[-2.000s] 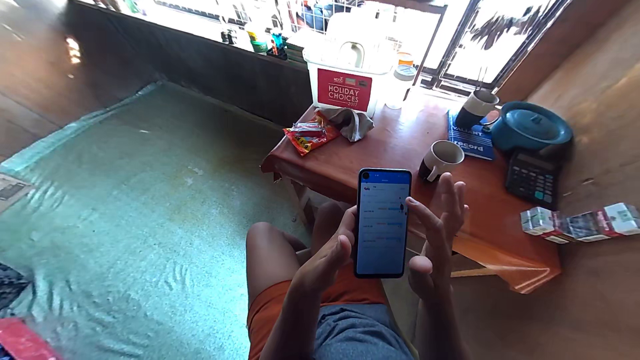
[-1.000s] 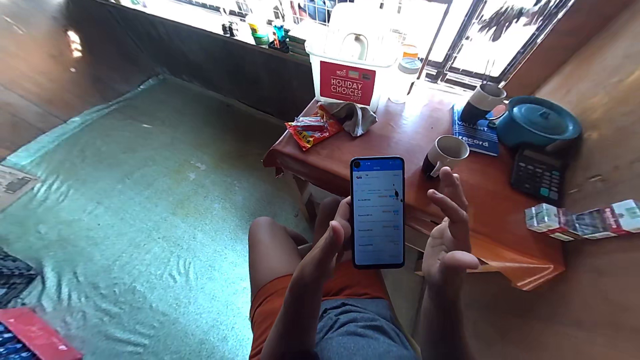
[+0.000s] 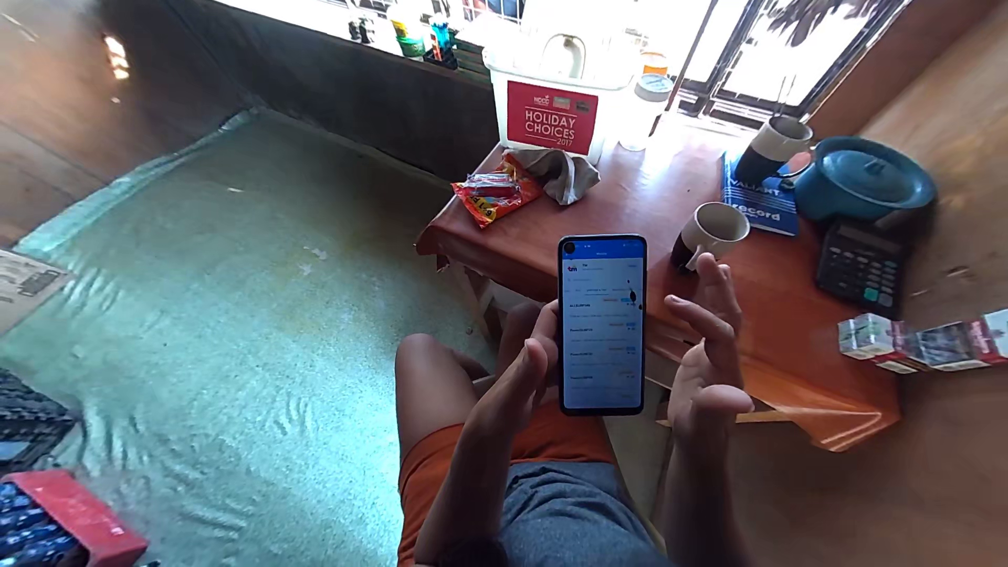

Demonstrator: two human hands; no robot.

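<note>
A smartphone [image 3: 602, 331] with a lit screen stands upright above my lap, showing a list under a blue bar. My left hand [image 3: 529, 366] grips its left edge, the thumb along the side and the other fingers partly hidden behind it. Just to the right of the phone, my right hand [image 3: 709, 350] is raised with its fingers apart, touching nothing that I can see. Beyond the right fingertips a two-tone mug [image 3: 718, 224] sits on the table's red-brown cover [image 3: 520, 244].
The table also bears a white plastic tub [image 3: 504, 102], an orange snack packet [image 3: 492, 193], a clear jar [image 3: 636, 118], a second mug [image 3: 776, 146] on a blue record book [image 3: 764, 211], a blue lidded pot [image 3: 866, 181] and a calculator [image 3: 860, 268]. Small boxes [image 3: 937, 342] lie right; a red crate [image 3: 90, 512] is lower left.
Since two seconds ago, my right hand has drawn away from the phone screen, where a finger was at its right edge. The left hand keeps its hold on the phone.
</note>
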